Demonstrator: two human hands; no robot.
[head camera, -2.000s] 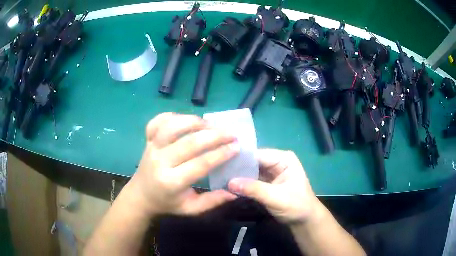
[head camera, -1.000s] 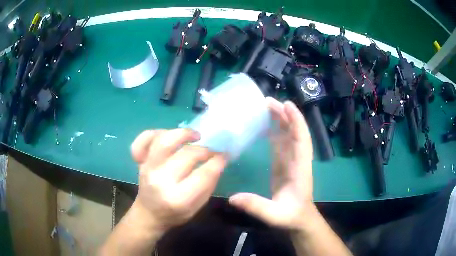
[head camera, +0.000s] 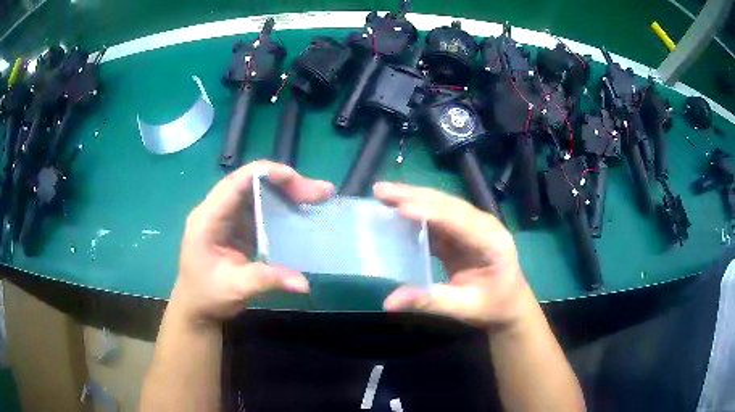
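Observation:
A silver-grey curved band (head camera: 342, 239) with a fine dotted texture is held up over the near edge of the green bench. My left hand (head camera: 238, 241) grips its left end, fingers on top and thumb below. My right hand (head camera: 463, 253) grips its right end in the same way. Its two ends bend towards me. A second curved band (head camera: 179, 129) stands loose on the bench at the upper left. The band is slightly blurred.
Black units with tubes and red wires (head camera: 516, 105) crowd the bench from centre to right, one with a round silver-white face (head camera: 457, 121). More black units (head camera: 48, 129) lie far left. An open carton (head camera: 121, 354) is below the bench edge, lower left.
The band was upright, then tilted and blurred with my right hand open beside it. Now it is level and both hands hold its ends. The bench view has shifted left.

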